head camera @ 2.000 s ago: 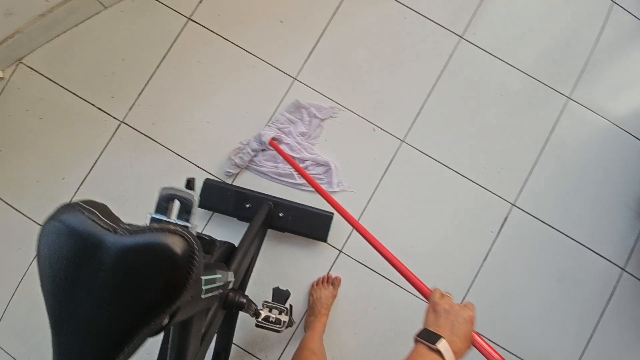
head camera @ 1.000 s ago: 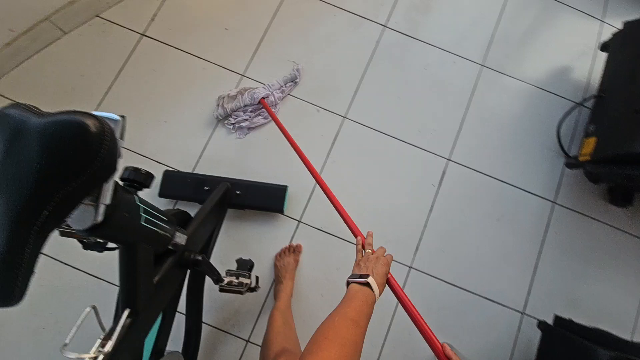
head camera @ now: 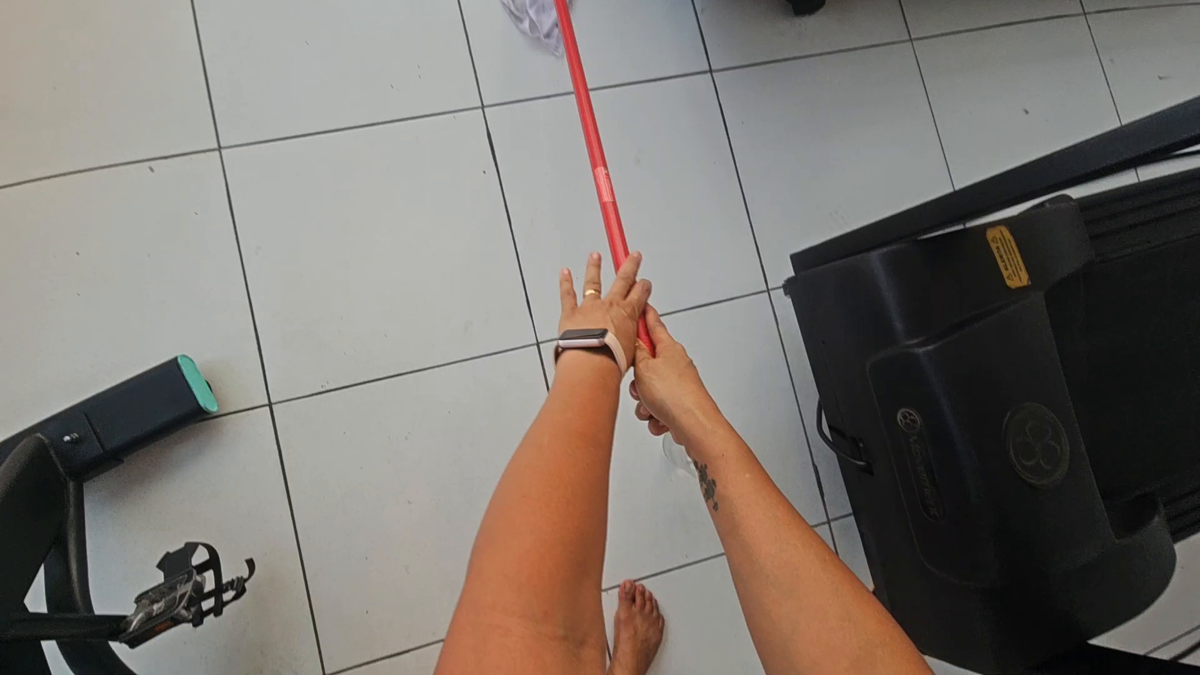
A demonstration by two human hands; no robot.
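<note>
A red mop handle (head camera: 600, 159) runs from the top edge down to my hands near the middle of the view. Part of the pale string mop head (head camera: 536, 21) shows at the top, lying on the tiled floor; the rest is cut off. My left hand (head camera: 603, 305), with a watch at the wrist and a ring, lies against the handle, its thumb hidden and several fingers spread. Just below and to the right, my right hand (head camera: 667, 375) is closed around the handle's lower part. The two hands are close together.
At the right stands a black treadmill (head camera: 975, 422) with a yellow label and a side rail. An exercise bike's dark foot bar (head camera: 141, 408) and pedal (head camera: 183, 595) are at the lower left. A bare foot (head camera: 637, 623) rests on white floor tiles (head camera: 375, 253) at the bottom.
The view has swung right, bringing the treadmill in and leaving most of the bike out. My right hand, barely visible one second ago, now shows on the handle beside my left hand.
</note>
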